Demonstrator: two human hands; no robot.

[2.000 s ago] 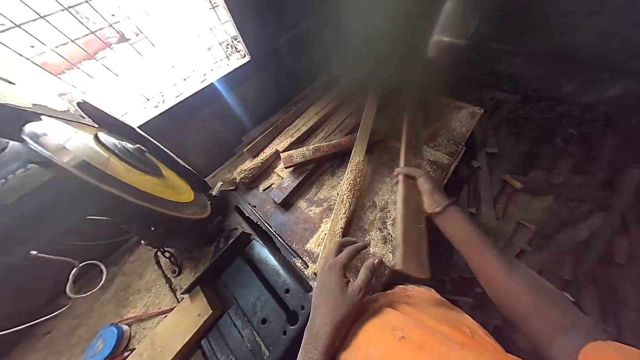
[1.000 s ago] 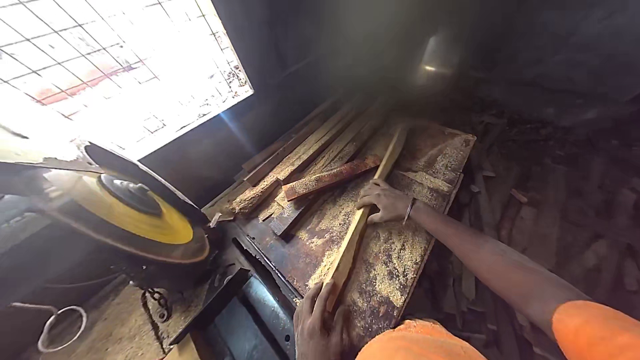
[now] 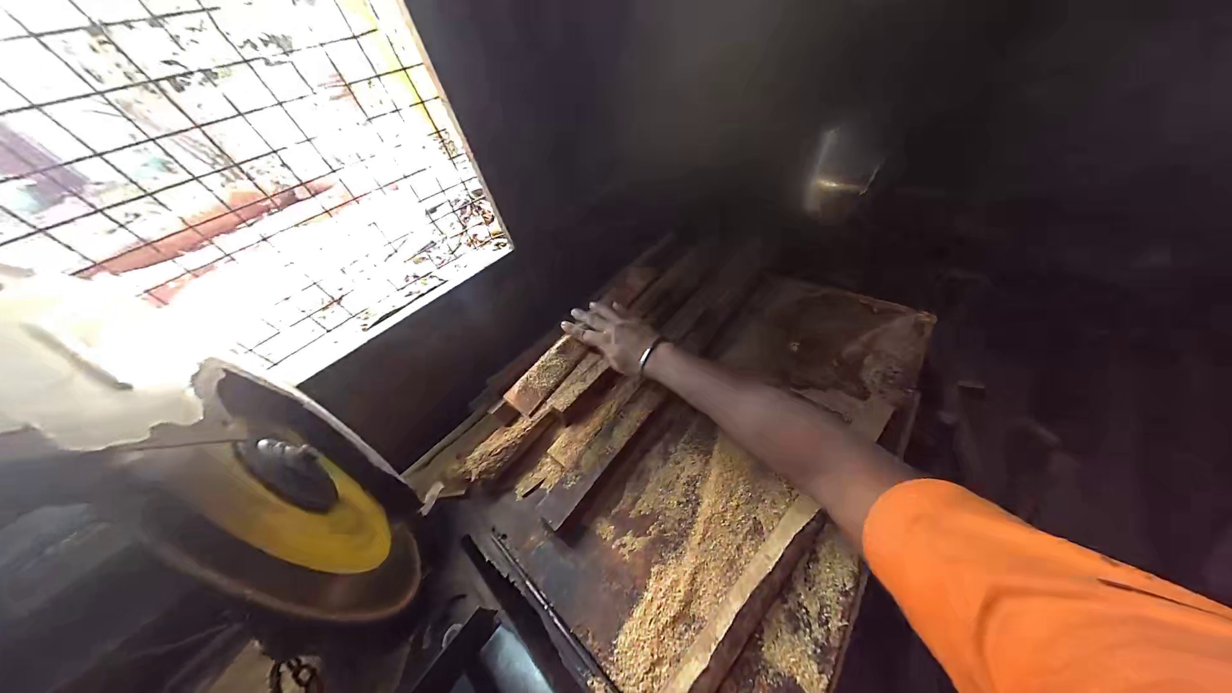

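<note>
My right hand (image 3: 616,335), a metal bangle at its wrist, lies with spread fingers on a short sawdust-covered wood piece (image 3: 547,375) on top of a stack of wooden strips (image 3: 597,433). Whether its fingers grip the piece cannot be told. A long wooden strip (image 3: 746,597) lies on the sawdust-strewn board (image 3: 847,327), passing beneath my right forearm. My left hand is outside the view. Loose sawdust (image 3: 674,558) covers much of the board between the stack and the long strip.
At the left stands a large round blade or wheel (image 3: 289,529) with a yellow disc, blurred as if turning. Beside it are dark metal machine parts (image 3: 539,597) and a chain (image 3: 294,674). A barred window (image 3: 241,164) is at the upper left; scrap wood lies dimly at the right.
My right hand has moved from the long strip to the stack at the left. My left hand, earlier on the strip's near end, has left the view. The view has shifted.
</note>
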